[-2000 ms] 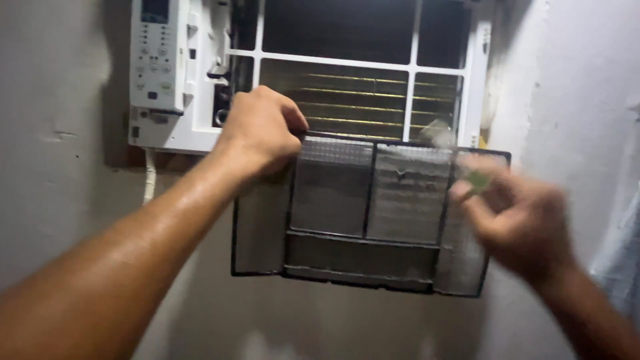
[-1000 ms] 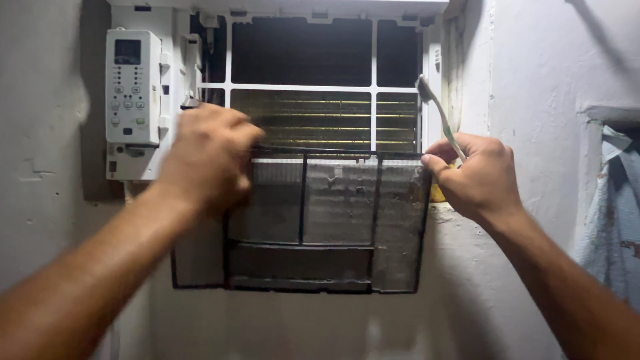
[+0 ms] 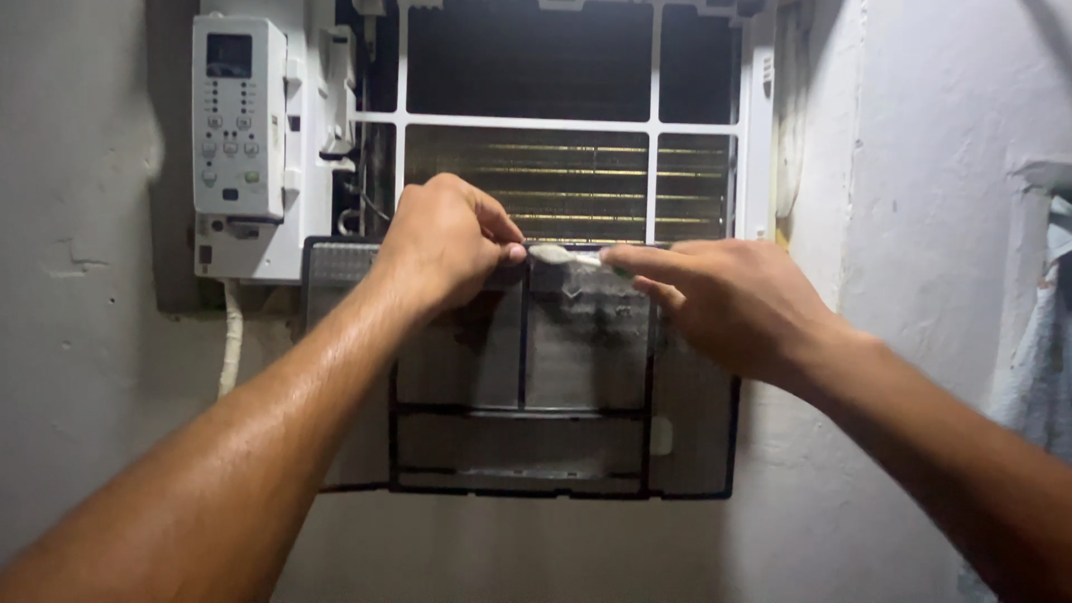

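Note:
A black-framed mesh air filter hangs upright below the open front of a window air conditioner. My left hand pinches the filter's top edge near its middle. My right hand holds a toothbrush, its pale, dusty-looking head lying against the top of the mesh, just right of my left fingertips. Grey dust or lint shows on the mesh below the brush. Most of the brush handle is hidden by my right fingers.
A white control panel with a small display and buttons is at the unit's left. A wrapped cable runs down beneath it. Behind the white grille bars are metal fins. Cloth hangs at the right edge by the wall.
My left hand has moved from the filter's left part to near its middle. The toothbrush, upright in my right hand one second ago, now lies across the filter's top edge.

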